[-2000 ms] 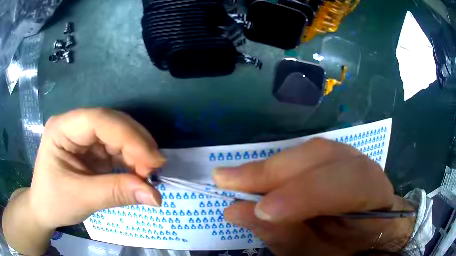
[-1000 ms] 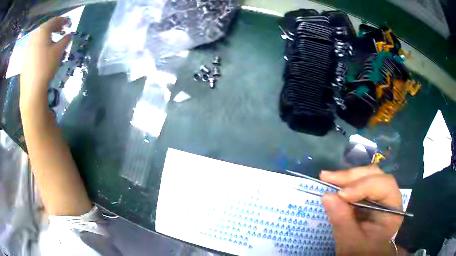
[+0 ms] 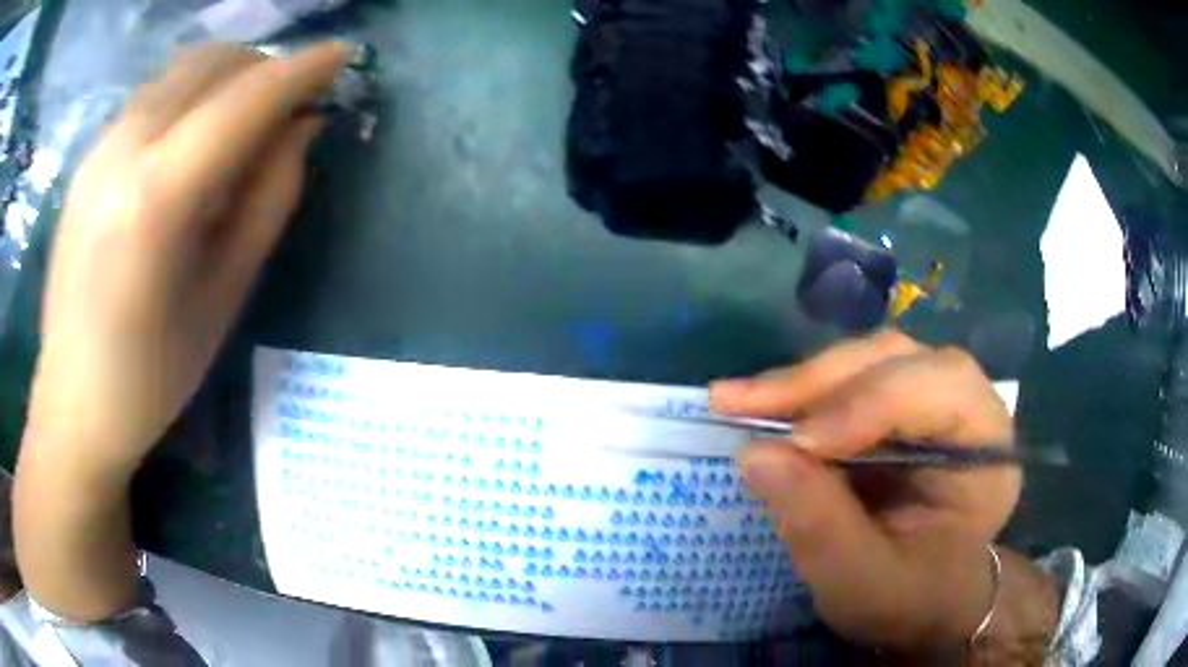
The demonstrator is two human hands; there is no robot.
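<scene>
My left hand (image 3: 196, 222) is at the upper left, its fingertips at the small pile of loose silver-black components (image 3: 358, 104). The picture is blurred there, and I cannot tell whether the fingers hold one. My right hand (image 3: 886, 482) is at the right, shut on the tweezers (image 3: 860, 454). Their tips point left over the upper part of the white sheet (image 3: 586, 443). The sheet carries rows of tiny blue stickers with bare patches between them. I cannot see any sticker between the tips.
A ribbed stack of black modules (image 3: 664, 130) stands at the top middle, with a second stack with orange tails (image 3: 938, 117) beside it. A single dark module (image 3: 844, 280) lies below them. A white paper piece (image 3: 1084, 254) lies far right. Shiny plastic lies at the left edge.
My left hand has come from the far-left parts to the loose component pile. My right hand still holds the tweezers over the sheet. The camera view has shifted.
</scene>
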